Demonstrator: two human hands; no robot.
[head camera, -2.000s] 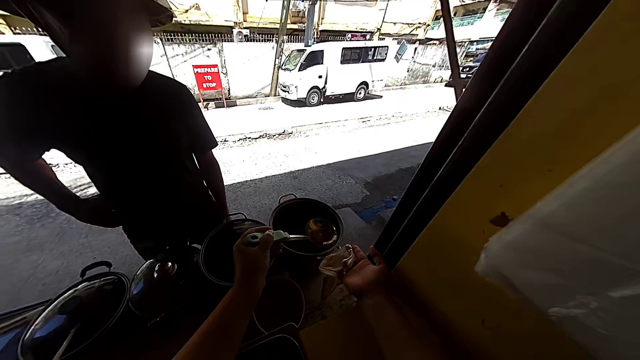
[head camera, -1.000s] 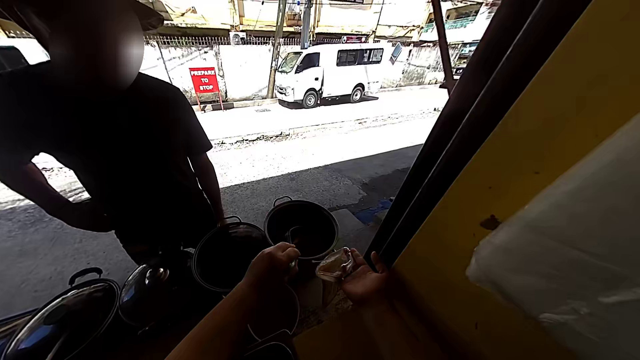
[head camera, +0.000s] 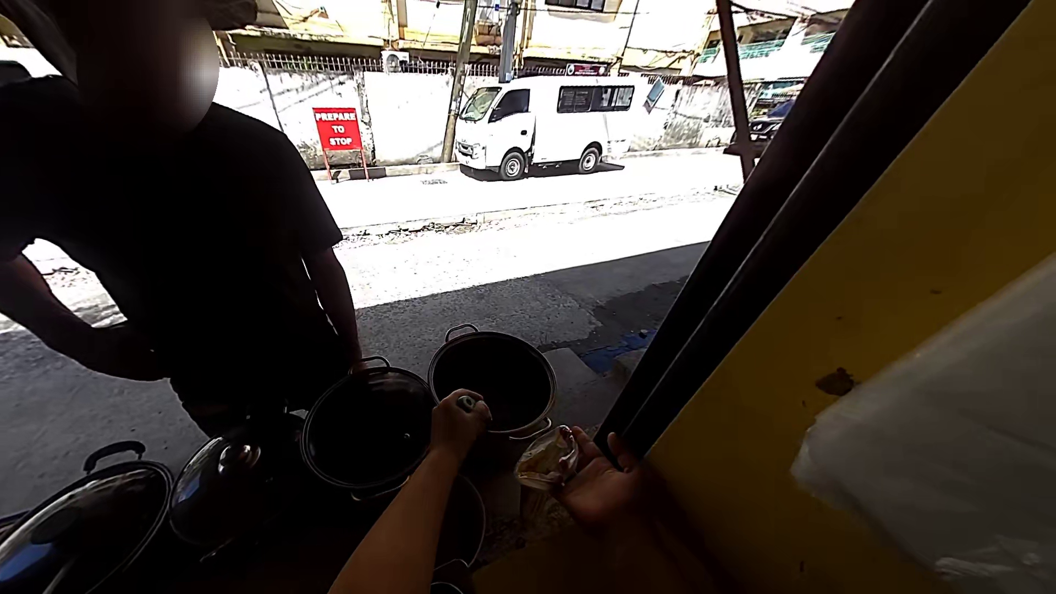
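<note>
My left hand (head camera: 459, 422) is closed around the handle of a ladle (head camera: 467, 403) at the near left rim of a deep dark pot (head camera: 493, 375). Only the handle's end shows; the bowl of the ladle is hidden, and the pot's inside is too dark to read. To the right of that rim, my right hand (head camera: 601, 487), palm up, holds a small clear plastic bag (head camera: 548, 459) with some food in it. The bag's mouth is by the fingertips.
A glass-lidded pot (head camera: 369, 429) stands left of the open pot, with more lidded pots (head camera: 235, 483) (head camera: 87, 528) beyond it. A person (head camera: 198, 247) in dark clothes stands across from me. A yellow wall (head camera: 858, 330) and a hanging plastic sheet (head camera: 949, 445) are at right.
Two seconds ago the ladle lay across the open pot with its bowl in sight. Now its handle end points up and the bowl is out of sight. My left hand has moved toward the bag.
</note>
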